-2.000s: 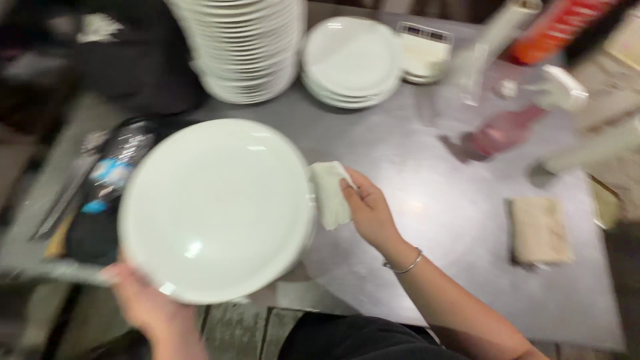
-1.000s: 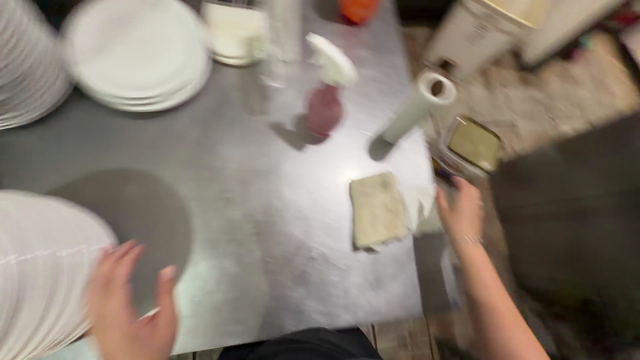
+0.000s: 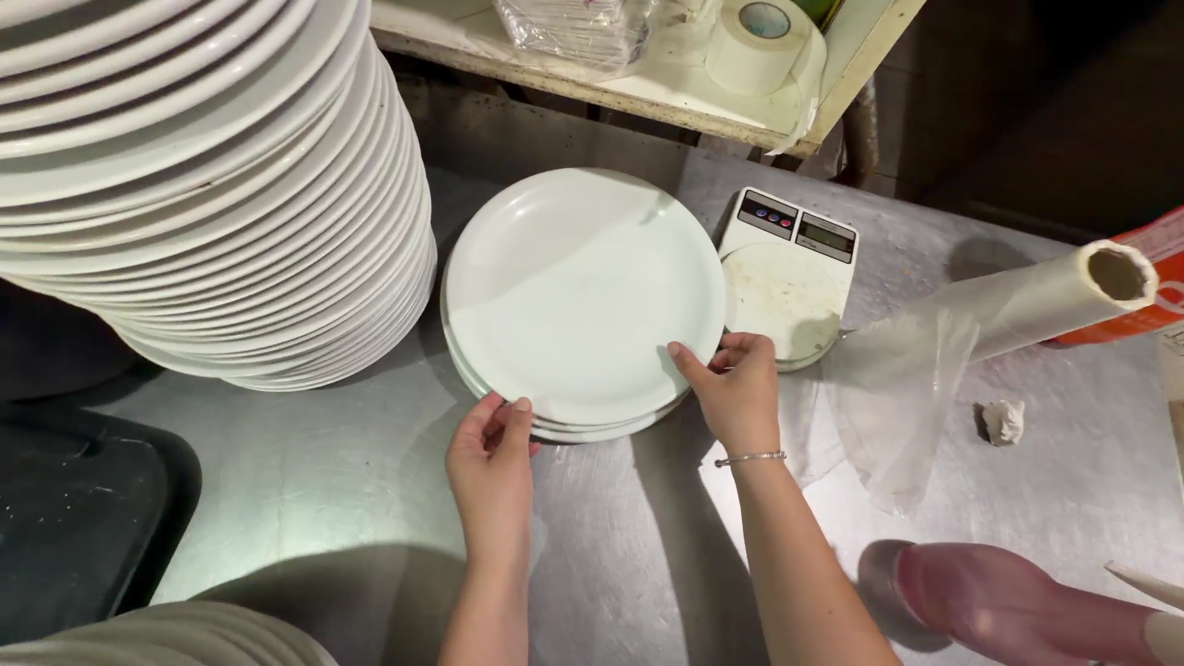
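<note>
A short stack of white round plates (image 3: 583, 287) sits on the stainless steel table (image 3: 370, 499). My left hand (image 3: 495, 439) pinches the rim of the top plate at its lower left, thumb on top and fingers under the edge. On the lower right, my right hand (image 3: 735, 388), with a bracelet at the wrist, grips the same rim. Whether the top plate is lifted off those below cannot be told. A tall stack of white plates (image 3: 324, 222) rises to the left. Just right of the short stack lies a white digital kitchen scale (image 3: 786, 277).
A plastic film roll (image 3: 1027, 305) leans at the right, with a crumpled white scrap (image 3: 1004, 423) and a pink spray bottle (image 3: 990, 592) nearby. More plates (image 3: 176, 638) and a black tray (image 3: 83, 509) are at lower left. Behind, a shelf (image 3: 666, 92) holds a tape roll (image 3: 758, 46).
The view has swung left. My right hand has come from beyond the table's right edge, and my left from the nearer plate stack, onto the short stack's top plate.
</note>
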